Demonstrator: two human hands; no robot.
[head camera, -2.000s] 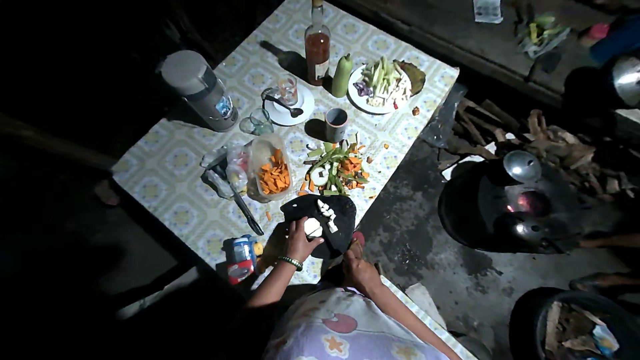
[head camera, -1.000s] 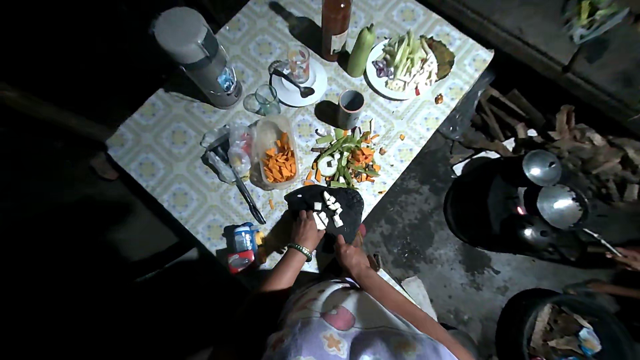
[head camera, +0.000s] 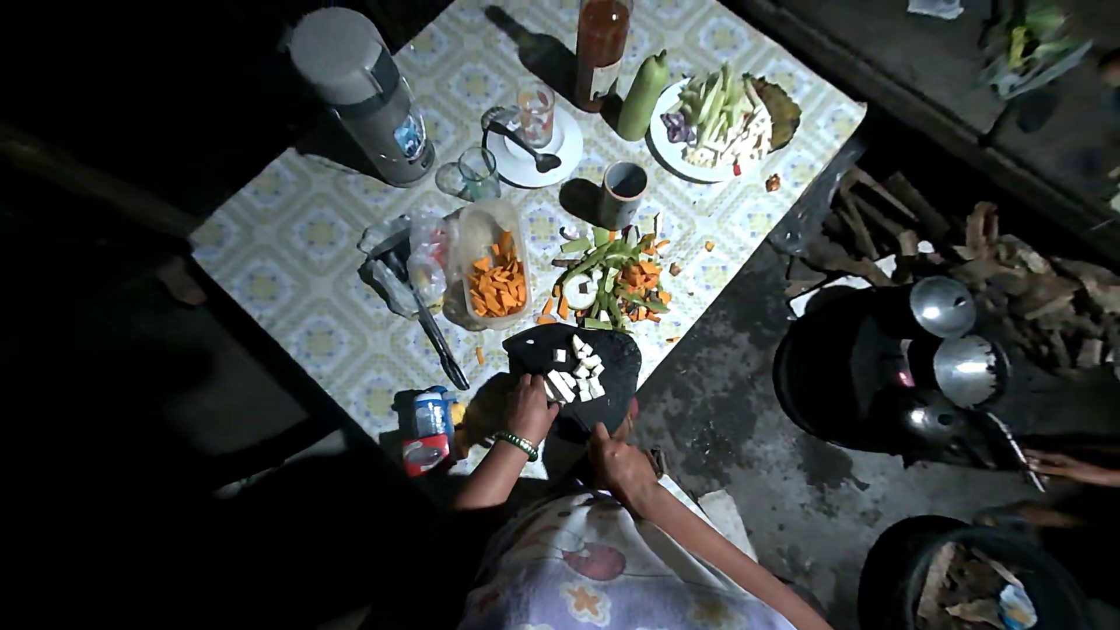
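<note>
A dark cutting board lies at the table's near edge, with white vegetable pieces on it. My left hand, with a green bracelet at the wrist, rests its fingertips on the board against the white pieces. My right hand is closed at the board's near edge, apparently around a knife handle; the blade is hard to make out in the dark. Beyond the board lie a heap of green and orange vegetable trimmings and a plastic container of cut orange pieces.
On the patterned tablecloth stand a thermos, a bottle, a cup, a saucer and a plate of cut vegetables. Another person's hand is by a ladle handle near metal pots at right; firewood lies behind.
The large white piece under my left hand two seconds ago now shows as smaller pieces on the board. At right, a second shiny round pot or lid and another person's hand have come into view.
</note>
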